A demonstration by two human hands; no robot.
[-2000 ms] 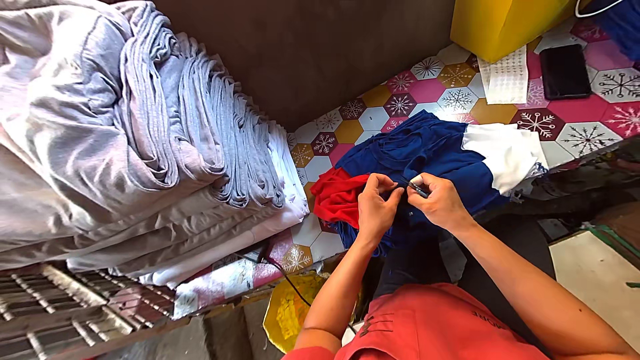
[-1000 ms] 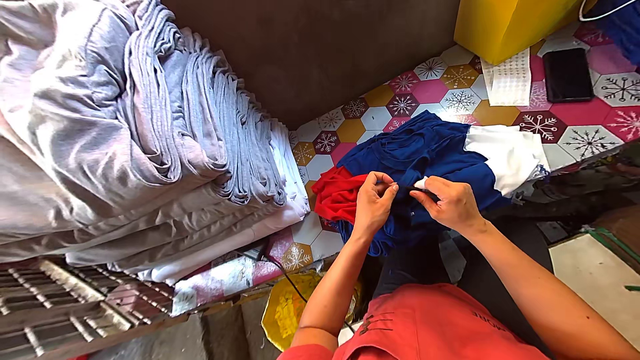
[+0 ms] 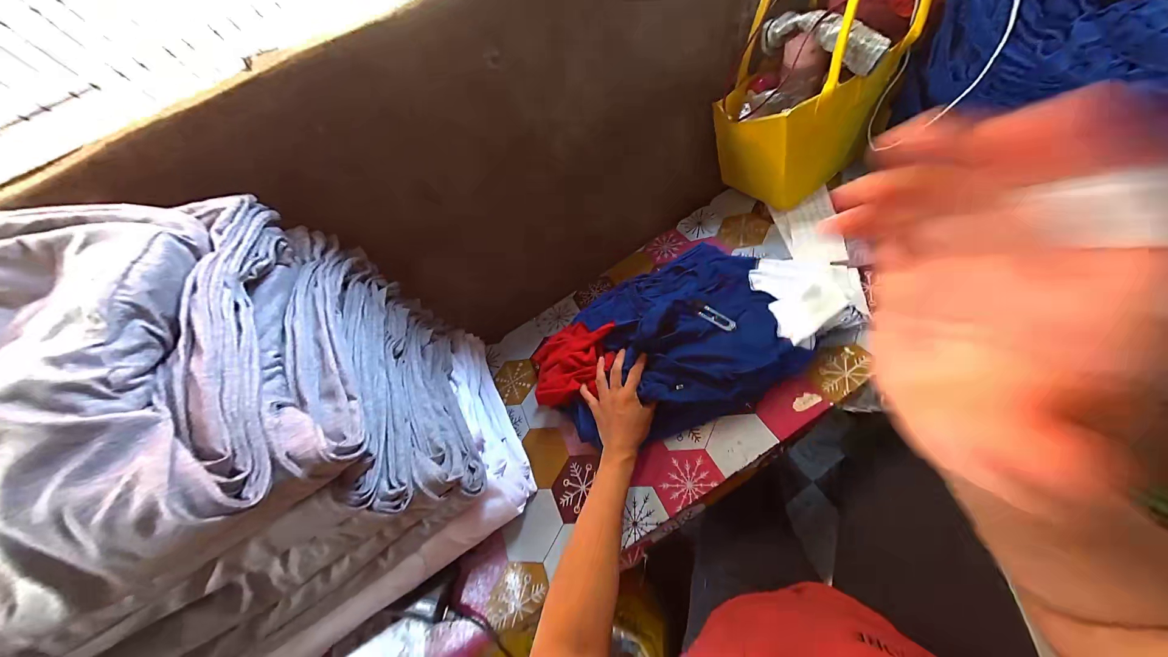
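Blue fabric (image 3: 712, 338) lies in a crumpled heap on the patterned table cover, with red fabric (image 3: 570, 363) at its left end and white fabric (image 3: 803, 297) at its right. My left hand (image 3: 620, 406) rests on the heap with fingers spread, where the red meets the blue. On top of the blue fabric lies a small pair of metal thread snips (image 3: 715, 317). My right hand (image 3: 985, 274) is raised close to the camera at the right, large and blurred; whether it holds anything cannot be made out.
Tall stacks of folded grey fabric (image 3: 274, 383) fill the left side. Behind the table runs a dark wall (image 3: 511, 155). A yellow container (image 3: 785, 151) with assorted items stands at the back, a printed paper sheet (image 3: 808, 228) beside it. More blue fabric (image 3: 1068, 46) is piled at the upper right.
Both hands were together at the blue fabric; the right has lifted away towards the camera, and the left now lies spread on the cloth. The view has shifted considerably.
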